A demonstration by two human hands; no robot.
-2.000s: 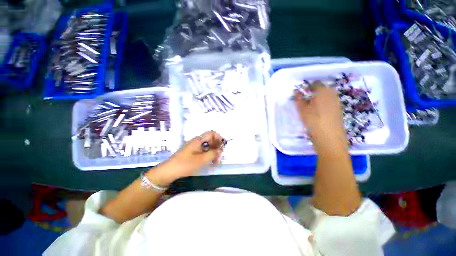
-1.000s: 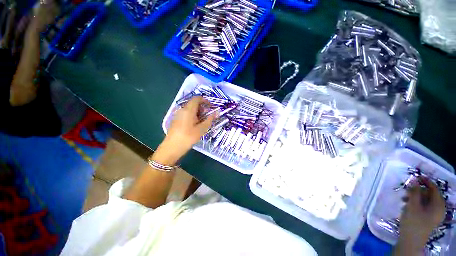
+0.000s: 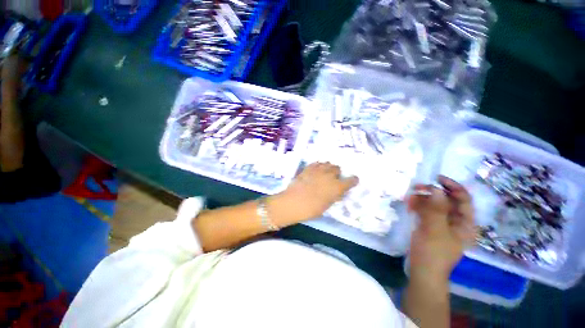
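My left hand (image 3: 317,191) is over the near left part of the centre tray (image 3: 399,242), its fingers at the white plastic sleeves (image 3: 369,208); whether it grips one cannot be seen. My right hand (image 3: 442,214) is raised between the centre tray and the right tray (image 3: 458,157), with a small shiny piece (image 3: 423,191) at its fingertips, too blurred to name. Silver metal tubes (image 3: 365,136) lie in the far half of the centre tray. Collared stems (image 3: 529,205) lie in the right tray. Assembled pieces (image 3: 240,125) lie in rows in the left tray (image 3: 168,144).
A clear plastic bag (image 3: 417,38) of silver tubes lies behind the centre tray. A phone (image 3: 285,56) with a beaded strap is behind the left tray. A blue bin (image 3: 168,59) of silver pieces stands farther back. Another person's arm (image 3: 11,118) is at the far left.
My left hand has left the left tray and moved right to the centre tray. My right hand has come out of the right tray towards the centre tray. The view has shifted right.
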